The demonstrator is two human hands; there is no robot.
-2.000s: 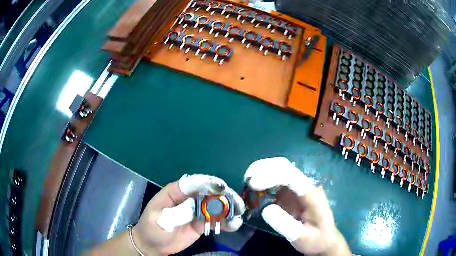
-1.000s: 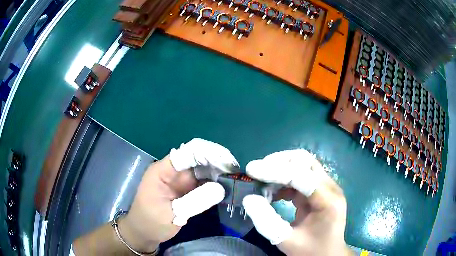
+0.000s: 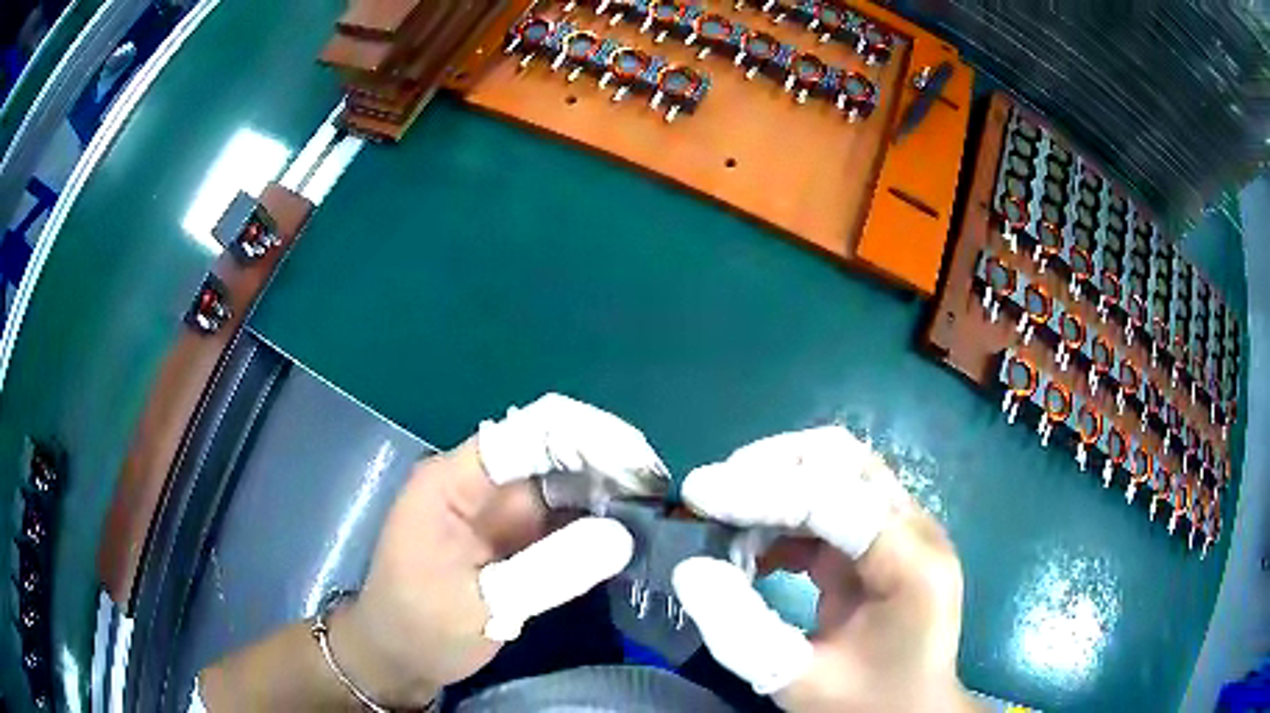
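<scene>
A dark grey inductor [image 3: 666, 541] is held between both hands at the lower middle, its silver legs pointing down. Its two core halves are together and the orange coil is mostly hidden. My left hand [image 3: 522, 522], with white finger covers and a bracelet at the wrist, grips its left side. My right hand [image 3: 822, 557], also with white finger covers, grips its right side. The fingertips hide part of the core.
An orange board [image 3: 669, 146] holds coil-loaded cores in rows and a dark tool. A brown board [image 3: 961, 327] full of cores lies at right. Brown planks [image 3: 383, 70] are stacked top left. A carrier strip [image 3: 160, 404] holds two inductors at left. Clear ribbed stacks [image 3: 1128, 84] stand behind.
Two seconds ago each hand held a separate piece, the left one with its orange ring showing. Now the pieces are together in both hands. The view has also shifted.
</scene>
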